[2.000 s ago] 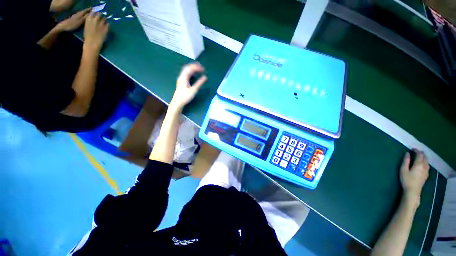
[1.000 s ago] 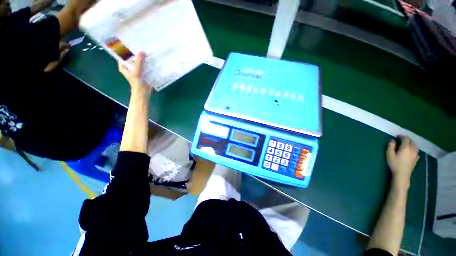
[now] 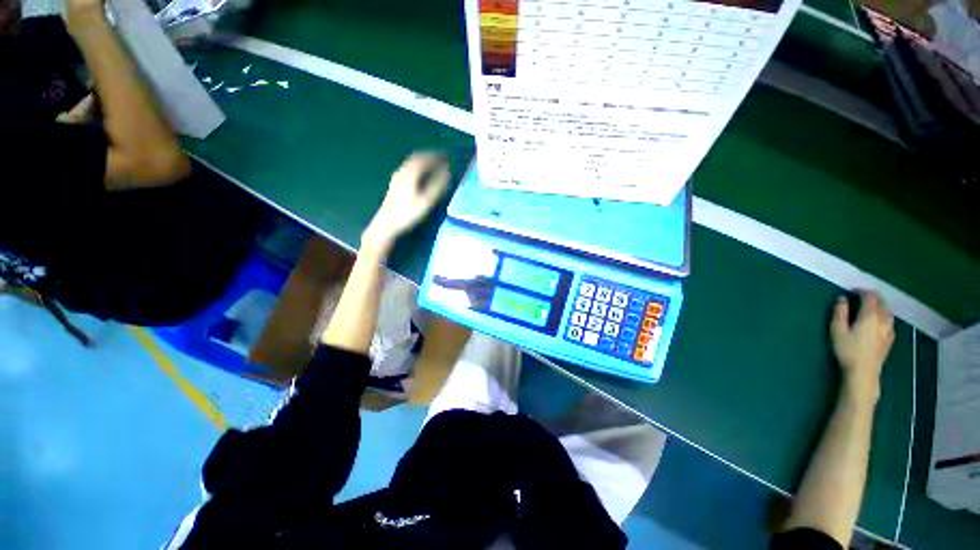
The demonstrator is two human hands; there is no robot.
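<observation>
A white product box [image 3: 613, 118] with an orange-brown colour strip and a printed table stands upright on the blue scale platform [image 3: 570, 223]; its top is cut off by the picture's edge. The weighing scale [image 3: 553, 306] shows two green-lit display windows [image 3: 527, 290]. My left hand [image 3: 408, 196] is just left of the scale, slightly blurred, fingers curled, not touching the box. My right hand [image 3: 863, 335] rests on the green bench at the right, with a small dark thing or gap between thumb and finger; I cannot tell which.
A seated person [image 3: 140, 161] is at the left beside another white box [image 3: 172, 75] and small white pieces [image 3: 247, 82]. White boxes [image 3: 954, 430] stand at the right edge. An open brown carton [image 3: 306, 306] and a blue stool [image 3: 242, 312] are below the bench edge.
The white box has moved from my left hand onto the scale and stands there. My left hand has let go. The displays have turned green. My right hand has stayed in place.
</observation>
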